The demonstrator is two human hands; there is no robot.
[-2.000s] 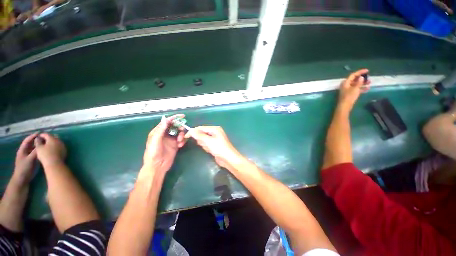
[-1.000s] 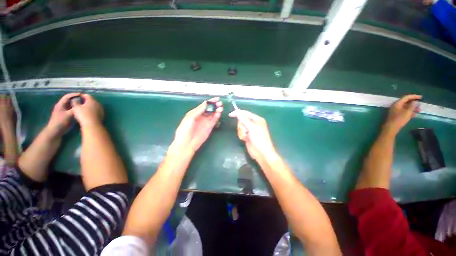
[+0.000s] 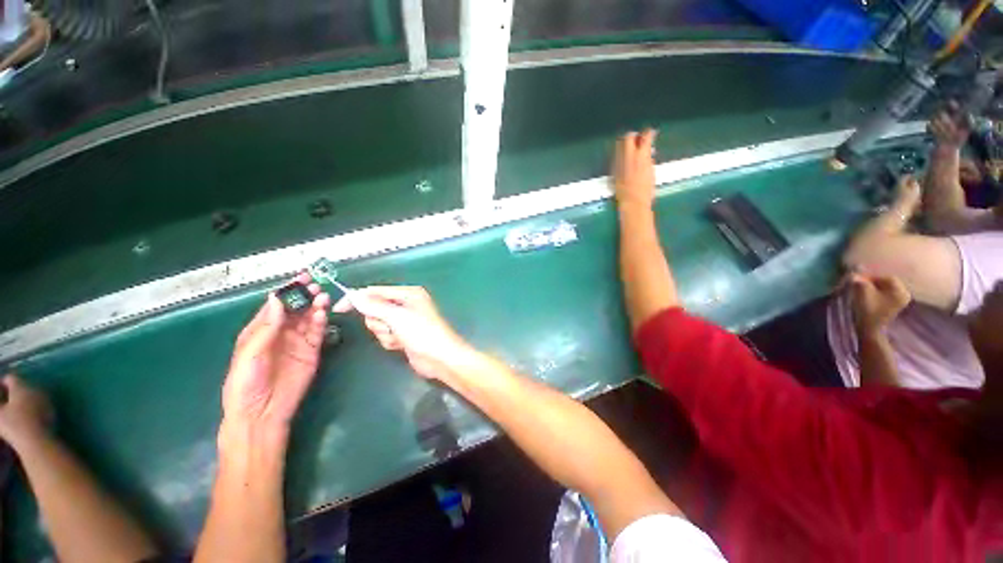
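Note:
My left hand [image 3: 275, 357] is palm up above the green bench. Its fingertips hold a small dark housing [image 3: 295, 296] with a pale green face. My right hand [image 3: 401, 324] holds a thin pale tool [image 3: 339, 288] pointing up and left. A small green circuit board [image 3: 321, 269] is at the tool's tip, just beyond my left fingertips. Whether the board touches my left fingers cannot be told.
A white rail [image 3: 407, 234] and white upright [image 3: 482, 110] stand beyond the hands. Dark parts [image 3: 320, 207] lie on the green conveyor [image 3: 363, 154]. A clear bag [image 3: 540, 236] lies right. A neighbour's red sleeve [image 3: 715, 374] and black block [image 3: 748, 231] are further right.
The view has swung right since a second ago. The neighbour in red now reaches over the rail to the belt. My hands still hold the housing and tool; they were further apart from the board two seconds ago.

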